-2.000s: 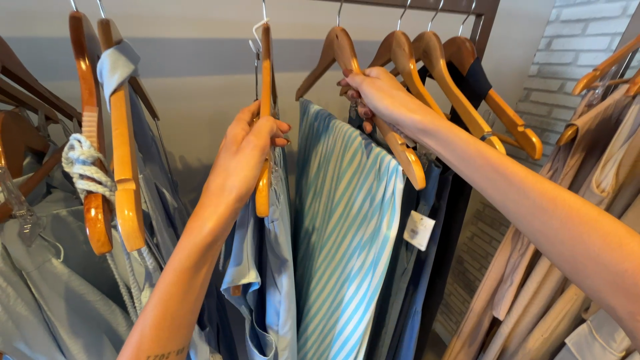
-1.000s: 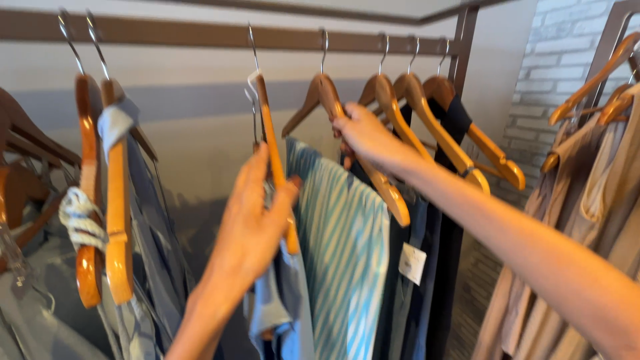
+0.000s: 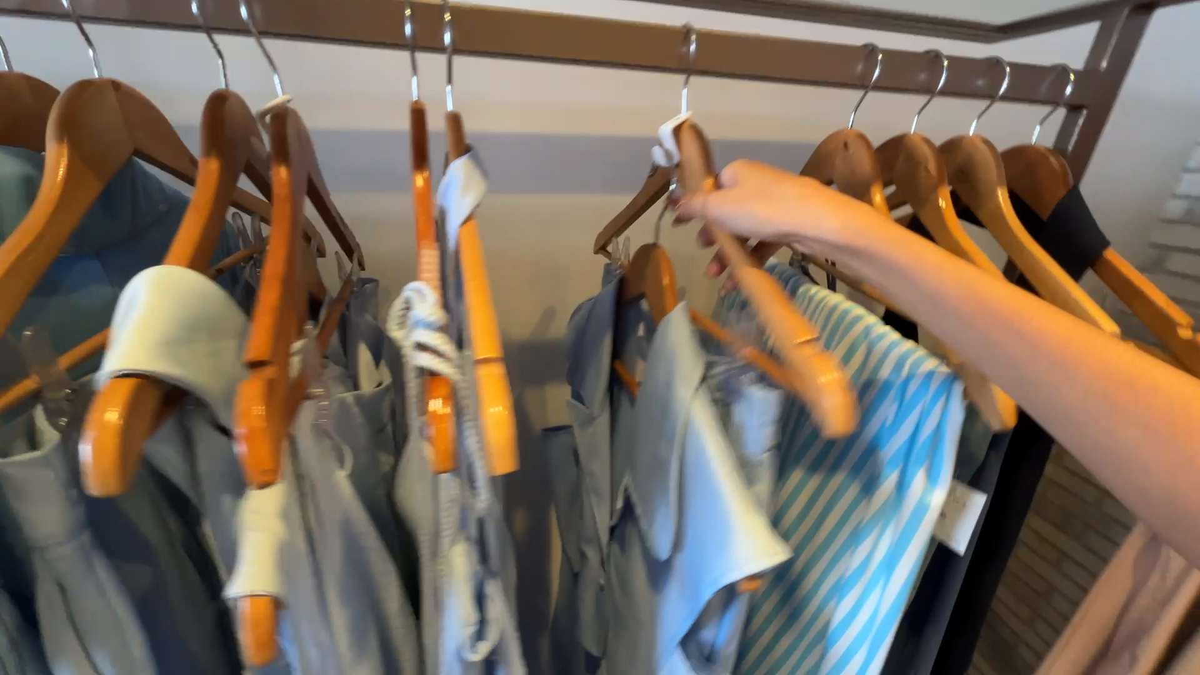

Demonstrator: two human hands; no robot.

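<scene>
My right hand (image 3: 764,211) grips the upper part of a wooden clothes hanger (image 3: 773,314), which hangs from the rail by its metal hook. A white plastic connector (image 3: 670,141) sits at that hanger's neck. Below and to the left hang a light blue collared garment (image 3: 689,469) and a second small wooden hanger (image 3: 650,281). Just behind and right of the held hanger is a blue-and-white striped garment (image 3: 853,469) on its own hanger, beside a white tag (image 3: 959,516). My left hand is out of view.
A brown metal rail (image 3: 562,45) crosses the top. On the left, several wooden hangers (image 3: 272,300) carry grey-blue clothes. A strappy garment with a white cord (image 3: 427,328) hangs mid-left. Dark clothes hang at right beside the rack's post (image 3: 1111,84); beige clothes (image 3: 1116,609) show at lower right.
My left hand, earlier on a hanger left of the striped garment, has left the view. My right hand has gone from the striped garment's hanger to the one on its left. The view has swung left.
</scene>
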